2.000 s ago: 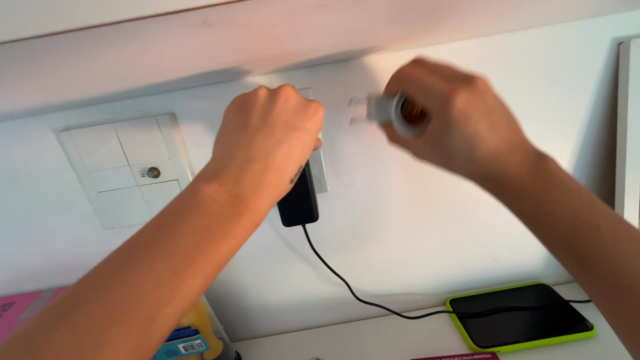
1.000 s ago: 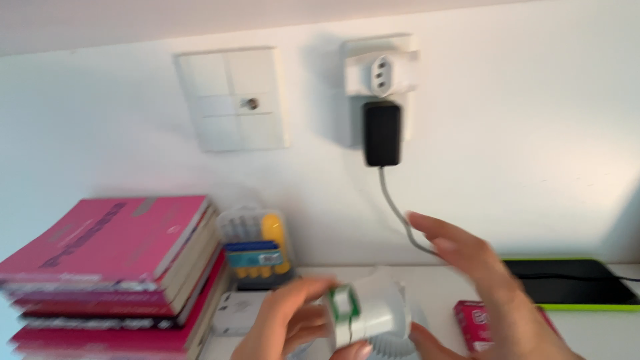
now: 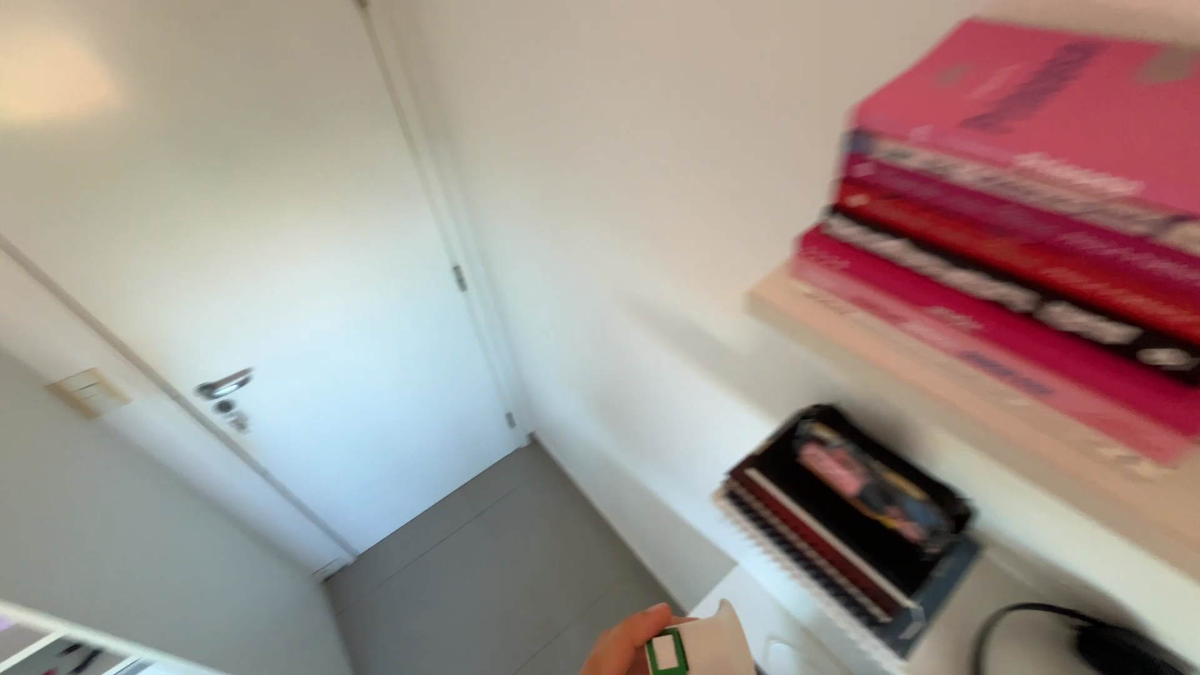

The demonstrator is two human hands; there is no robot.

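Observation:
At the bottom edge of the view, the fingers of my left hand (image 3: pixel 623 642) hold a white plastic device (image 3: pixel 712 644) with a green-framed square on its side. Only its upper part shows; the rest lies below the frame. To the right of it is a stack of spiral notebooks (image 3: pixel 806 548) with a black pouch (image 3: pixel 872 487) bearing a picture on top. My right hand is out of view.
A stack of pink and red books (image 3: pixel 994 244) sits on a shelf (image 3: pixel 844 352) at the upper right. A black cable (image 3: pixel 994 623) lies below it. At the left are a white door (image 3: pixel 281 234) with a metal handle (image 3: pixel 225 384), a wall switch (image 3: pixel 89 392) and grey floor (image 3: pixel 497 562).
The view has swung left from the wall outlet to the door. The white device and my left hand are now at the bottom edge; my right hand has left view.

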